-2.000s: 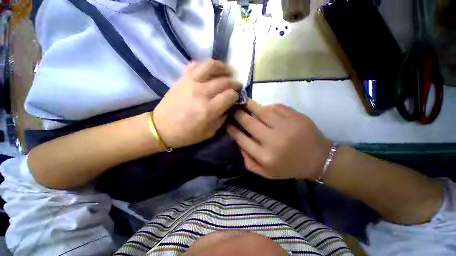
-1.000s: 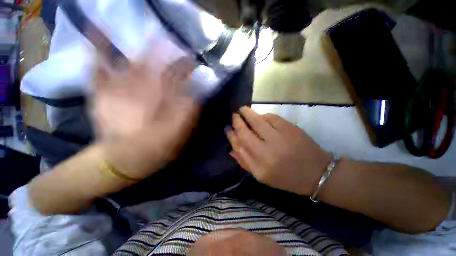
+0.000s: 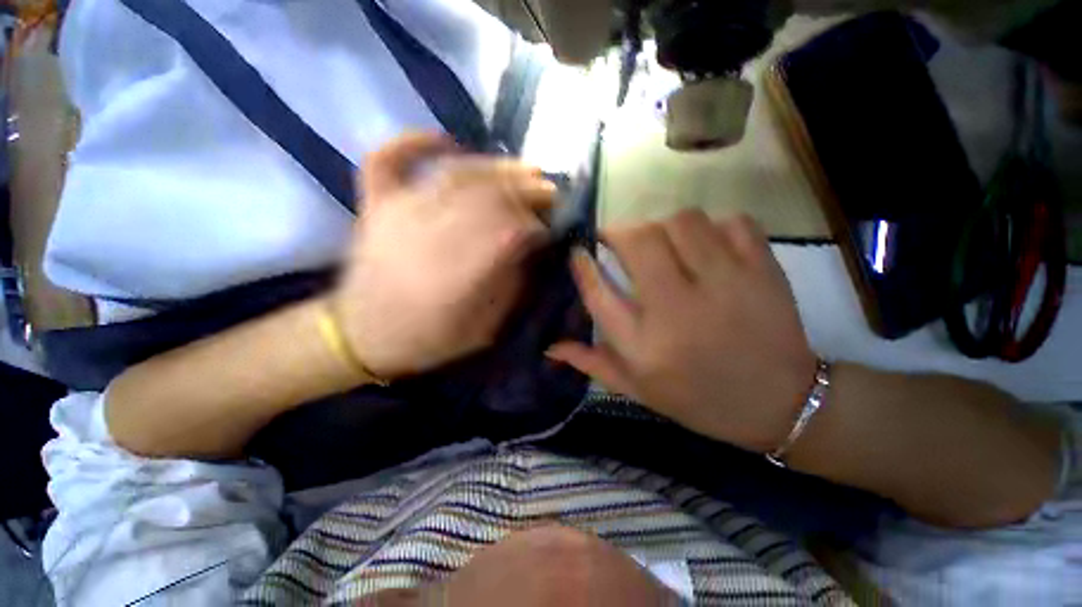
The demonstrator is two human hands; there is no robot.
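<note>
The light panel (image 3: pixel 190 178) with dark strips (image 3: pixel 255 107) lies at the left, running up to the bright needle area. The dark panel (image 3: pixel 356 433) is bunched below it and over the lap. My left hand (image 3: pixel 445 255), slightly blurred, holds the garment edge (image 3: pixel 575 208) with its fingertips below the needle. My right hand (image 3: pixel 700 320) is beside it at the right, thumb and fingers at the same dark edge. The exact grip of the fingertips is partly hidden. The presser foot and needle (image 3: pixel 629 53) stand above the hands under glare.
The sewing machine (image 3: pixel 712 36) is at the top. The beige machine bed (image 3: pixel 700 184) lies right of the cloth. A black phone (image 3: pixel 884 178) and scissors with red and dark green handles (image 3: pixel 1026 285) lie at the right on the white table (image 3: pixel 807 267).
My left hand has come back right from over the light panel to the garment edge. The light panel is spread flatter. My right hand has shifted slightly right, its fingers more raised.
</note>
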